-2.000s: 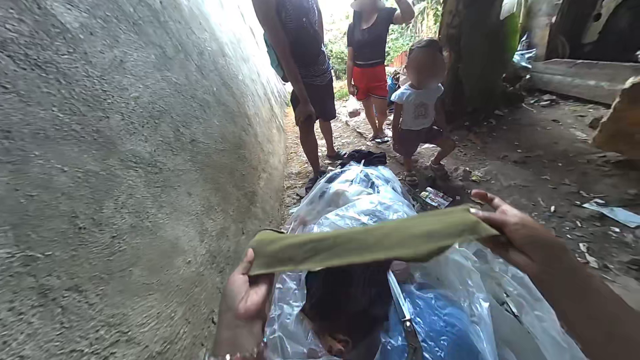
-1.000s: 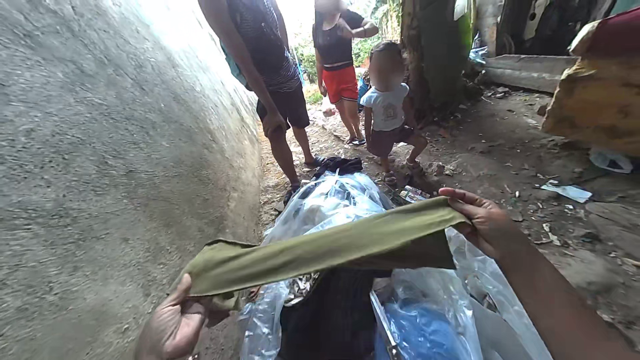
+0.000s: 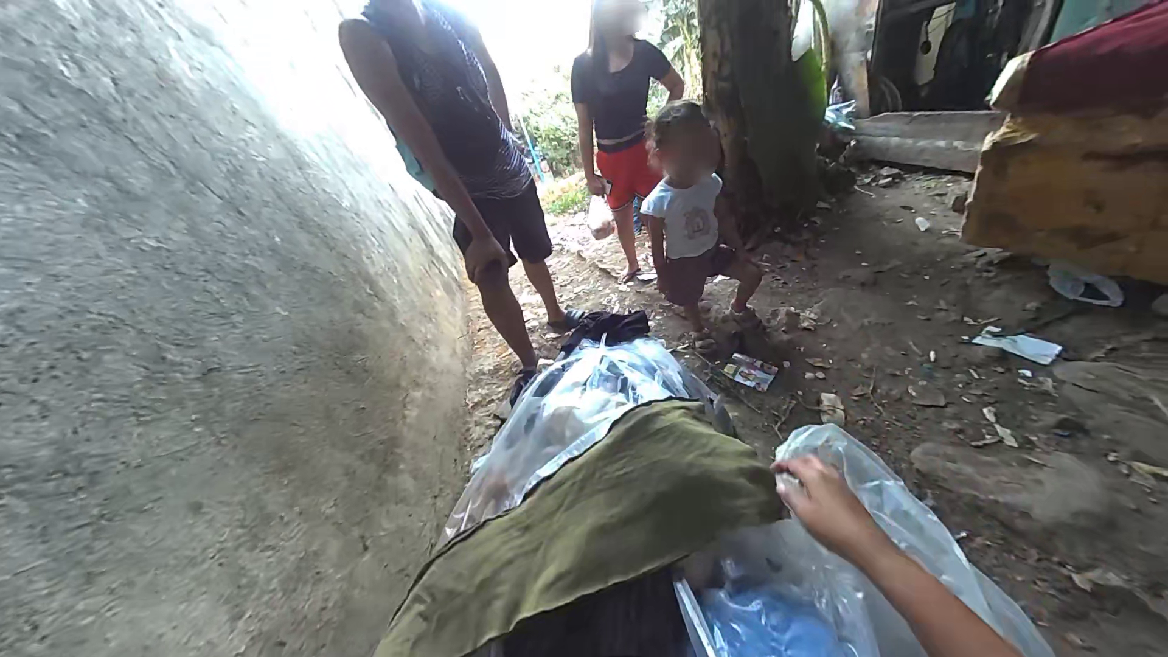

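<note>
A piece of olive-green cloth [image 3: 593, 511] is spread wide and slants from the lower left up to the right. My right hand [image 3: 817, 497] pinches its right end. My left hand is out of the frame, and the cloth's lower-left end runs off the bottom edge. Behind the cloth lies a clear plastic bag [image 3: 584, 401] with pale contents, and a black cloth [image 3: 610, 328] is at its far end. Below my right hand, another clear plastic bag [image 3: 899, 511] holds something blue [image 3: 771, 625]. Dark fabric [image 3: 598, 620] shows beneath the olive cloth.
A rough concrete wall [image 3: 228, 347] rises on the left. Three people stand ahead, the nearest a person in dark shorts [image 3: 502, 219] and a small child [image 3: 693, 219]. A tree trunk [image 3: 762, 109], a worn foam block [image 3: 1068, 192] and litter on the dirt ground [image 3: 876, 274] are to the right.
The olive cloth, a narrow folded band between both hands earlier, is now opened out wide and lower. My left hand has left the view. The view has shifted somewhat.
</note>
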